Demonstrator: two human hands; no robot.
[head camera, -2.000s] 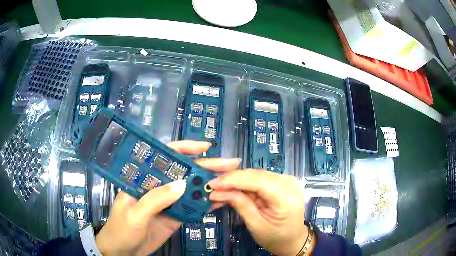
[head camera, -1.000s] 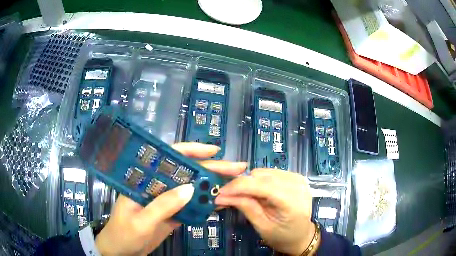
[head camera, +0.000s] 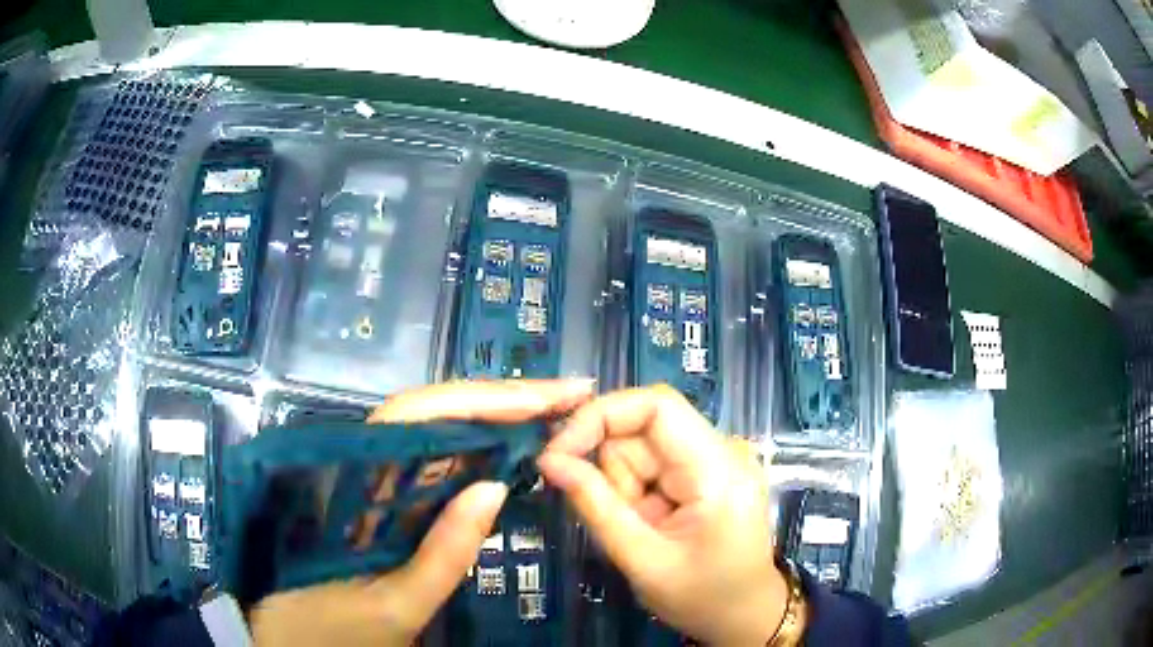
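My left hand (head camera: 392, 556) grips a teal phone housing (head camera: 360, 499), tilted and blurred, thumb on its face near the hole end. My right hand (head camera: 670, 499) has thumb and index finger together at that end; whether they hold a small part cannot be told. A dark round opening shows beside the fingertips. Below lies the clear blister tray (head camera: 436, 152) with teal housings in its pockets. The housing at upper left (head camera: 224, 253) shows a gold-rimmed hole at its lower end. The second upper pocket holds no housing.
Dark-dot sheets (head camera: 127, 158) lie at left. At right are a black smartphone (head camera: 914, 281), a small dotted card (head camera: 984, 350) and a whitish sheet with tiny gold bits (head camera: 955, 499). A red-orange bin (head camera: 999, 190) and white round base (head camera: 575, 15) sit at the far edge.
The held housing has tilted and swung lower, uncovering the upper-left housing's lower end. The gold ring seen at my right fingertips earlier is no longer visible there. The right hand stays at the hole end.
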